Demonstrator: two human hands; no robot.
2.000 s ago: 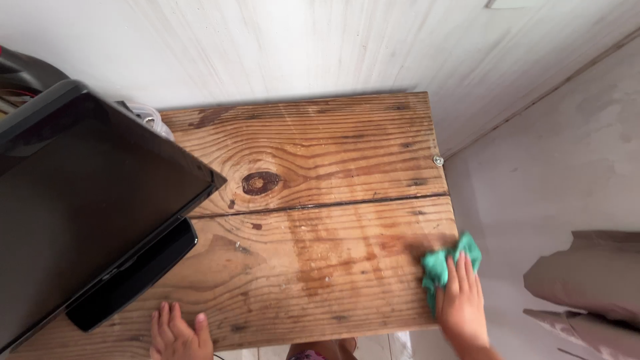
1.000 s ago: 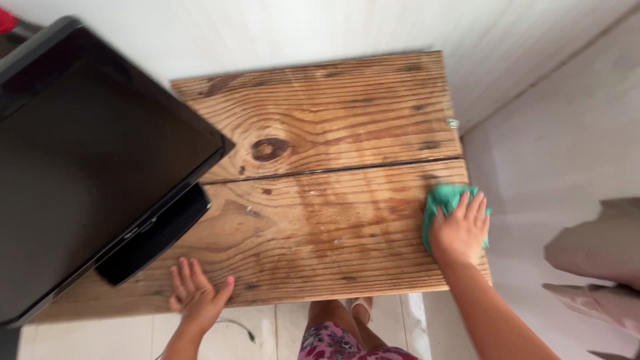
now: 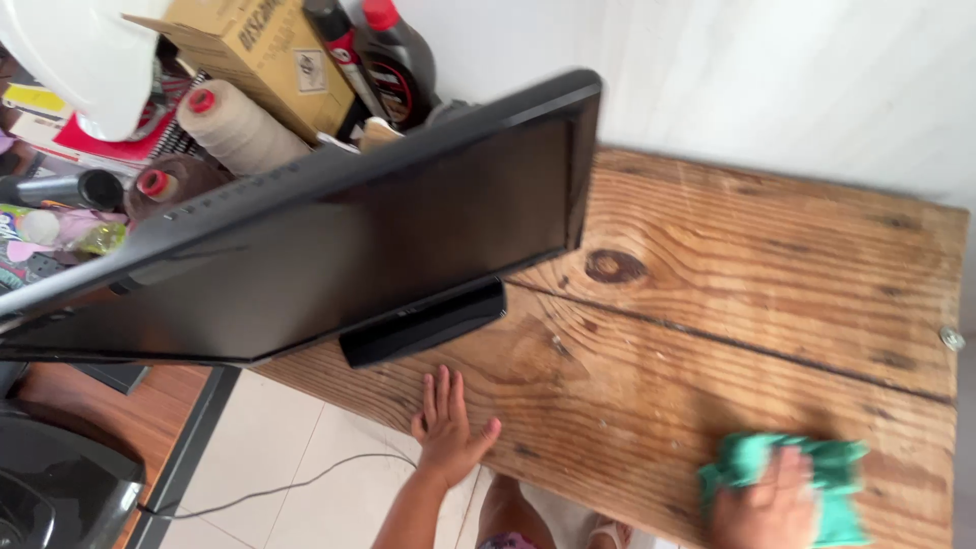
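Observation:
On a wooden plank tabletop lies a crumpled green cloth, pressed flat under my right hand, which is blurred. My left hand rests at the table's front edge with its fingers spread and holds nothing. Just beyond that hand stands a black monitor on a glossy black base. Whether my right fingers grip the cloth or only press on it cannot be told.
Behind the monitor are an open cardboard box, dark bottles, a thread cone and a white helmet-like object. A cable runs over the floor tiles at lower left. A pale wall borders the table's back.
The view has swung left and shows the items behind the monitor. The cloth under my right hand has moved away from the table's right edge. My left hand stays by the front edge.

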